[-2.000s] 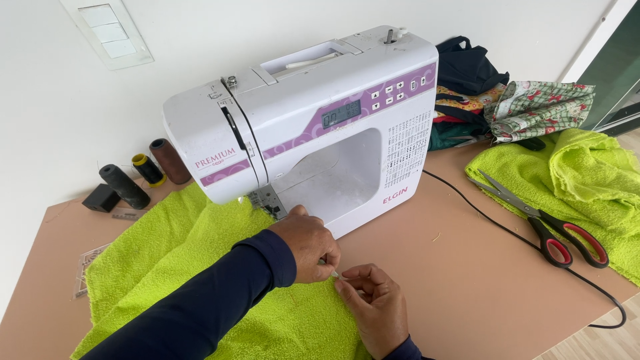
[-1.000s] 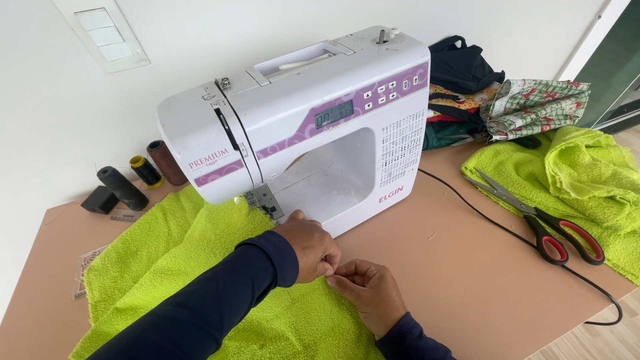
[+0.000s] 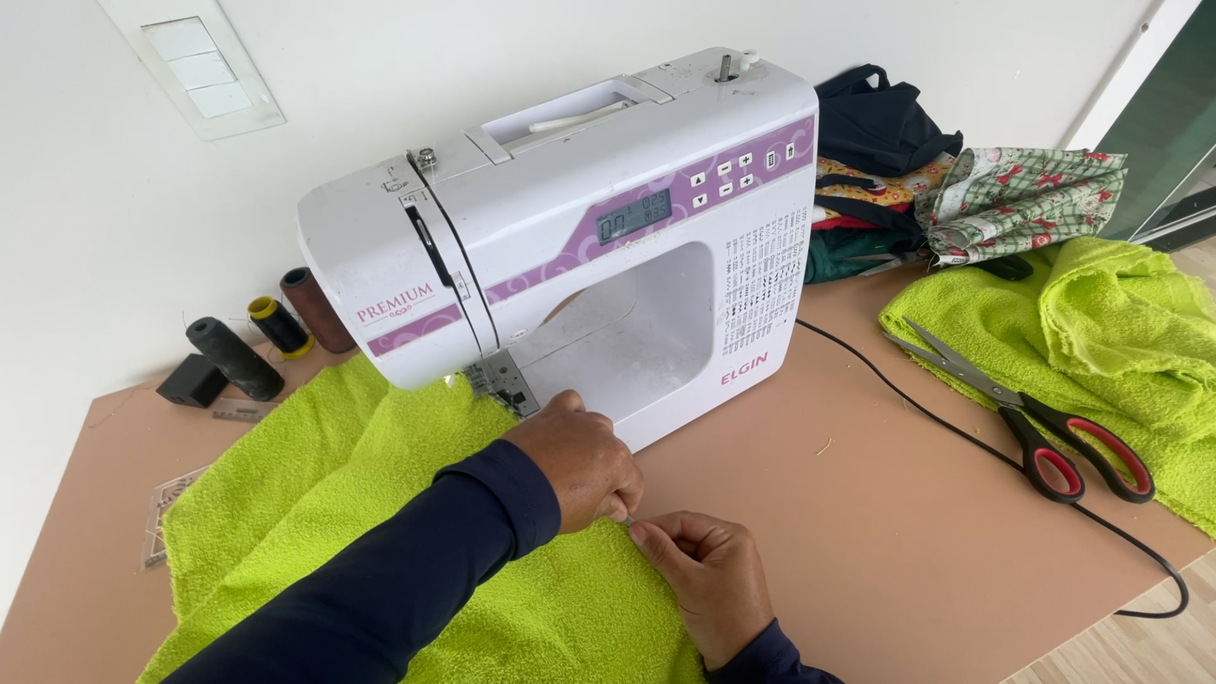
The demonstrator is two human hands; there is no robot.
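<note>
A lime-green terry cloth lies in front of and under the needle area of a white and purple Elgin sewing machine. Its presser foot area is partly hidden by the machine head. My left hand is just below the machine bed, fingers curled down and pinching at the cloth's right edge. Close to its right, thumb and index finger of my right hand pinch at the same edge, fingertips almost touching the left ones. A tiny pale thing shows between the fingertips, too small to name.
Scissors with black and red handles lie partly on another lime-green cloth at right. A black cable crosses the table. Thread spools and a black block stand at left; folded printed fabrics lie behind.
My right hand's fingers have drawn in beside my left fingertips; two seconds ago the pale thing showed more clearly between them. My left hand stays near the same spot.
</note>
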